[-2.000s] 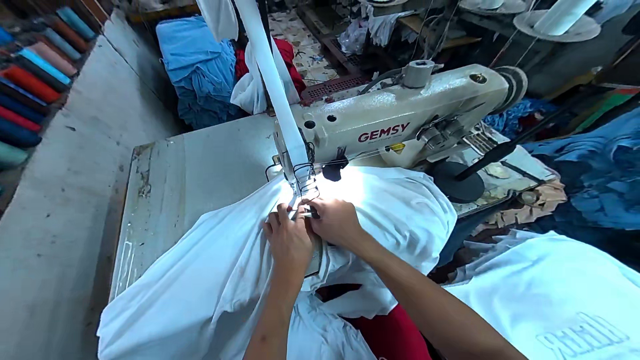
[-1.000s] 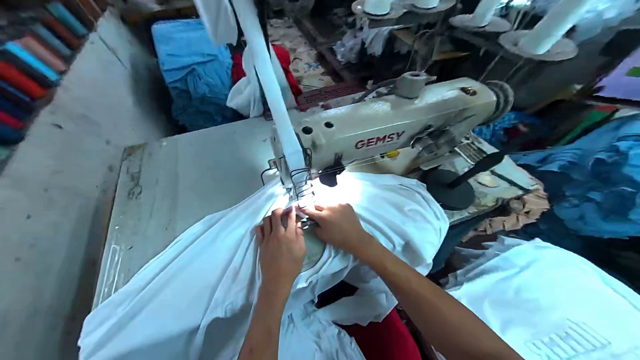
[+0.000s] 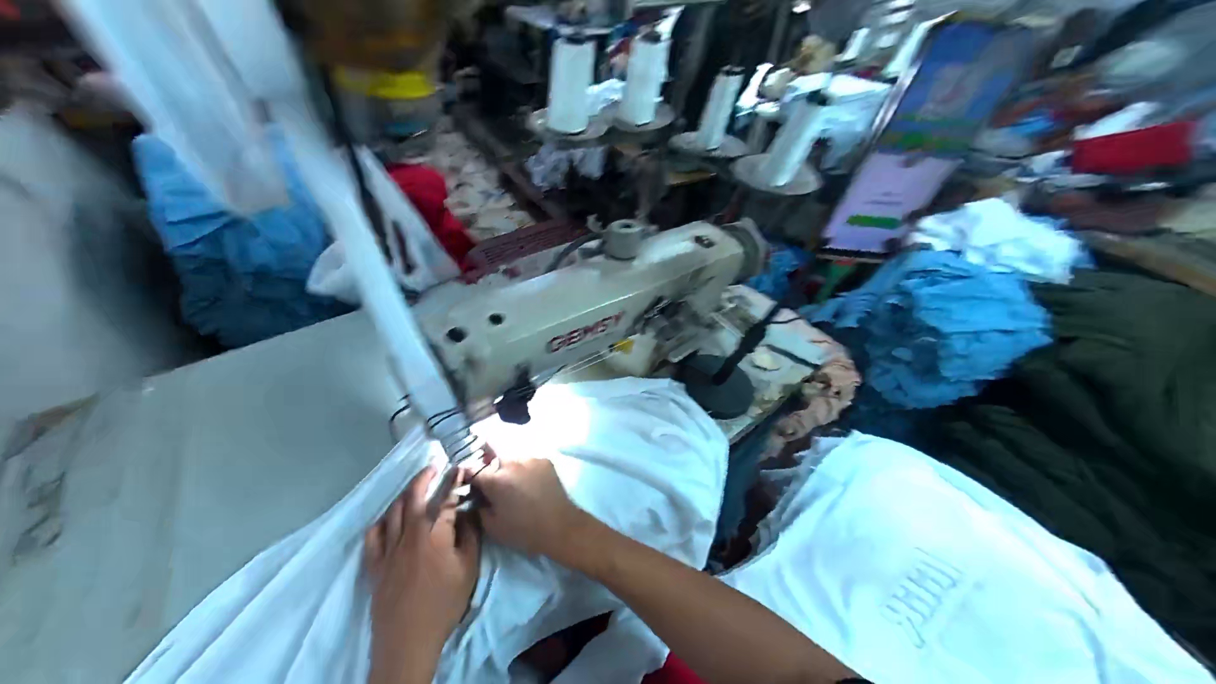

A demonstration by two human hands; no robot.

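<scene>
White fabric [image 3: 627,456] lies bunched across the bed of a Gemsy industrial sewing machine [image 3: 579,323]. My left hand [image 3: 423,551] rests on the fabric just before the needle area, fingertips pressed on it. Right beside it, my right hand [image 3: 527,499] pinches the fabric edge, its fingers bent. A white fabric strip [image 3: 366,256] runs down from above into a wire guide [image 3: 451,427] at the machine's head. Glare and my fingers hide the presser foot and the exact grip.
The grey machine table [image 3: 237,427] extends left. White thread cones [image 3: 570,85] stand behind the machine. A blue fabric pile [image 3: 940,313] lies at right, another blue fabric bundle [image 3: 237,247] at back left. A printed white garment pile [image 3: 950,560] is at lower right.
The view has swung, showing more of the room at right. Both hands stay on the white fabric close to the needle area.
</scene>
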